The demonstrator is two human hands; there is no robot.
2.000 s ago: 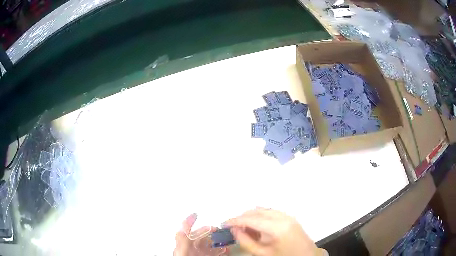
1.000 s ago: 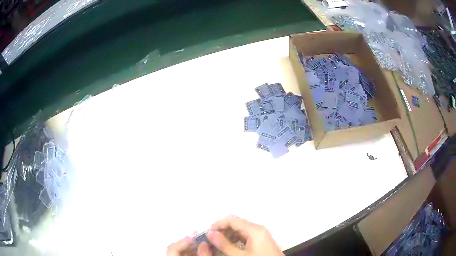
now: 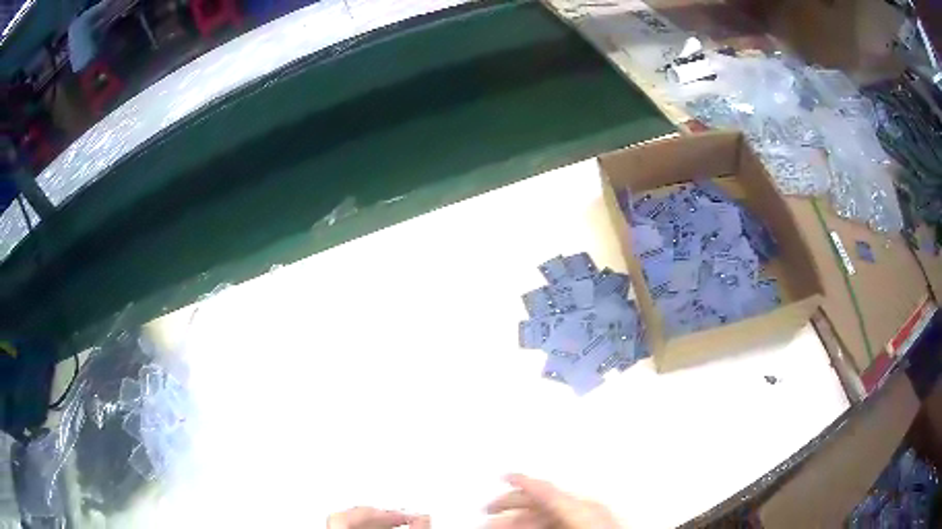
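Observation:
My left hand shows at the bottom edge, mostly cut off; whether it holds a case or card cannot be told. My right hand is to its right, blurred and cut off, fingers slightly apart with nothing visible in them. The hands are apart. A loose pile of purple-grey insert cards lies on the white benchtop, touching the left side of the card tray, an open cardboard box with many cards inside. Clear plastic cases are heaped at the far left.
A dark green conveyor belt runs behind the bench. Crumpled clear polybags lie on the cardboard-covered surface at right. A small dark scrap is near the tray. A brown carton with shiny contents stands below the right edge. Red stools are beyond.
The view has tilted up, so the bench things sit lower in the picture. My hands have separated from each other; the dark item seen between them earlier is not visible now.

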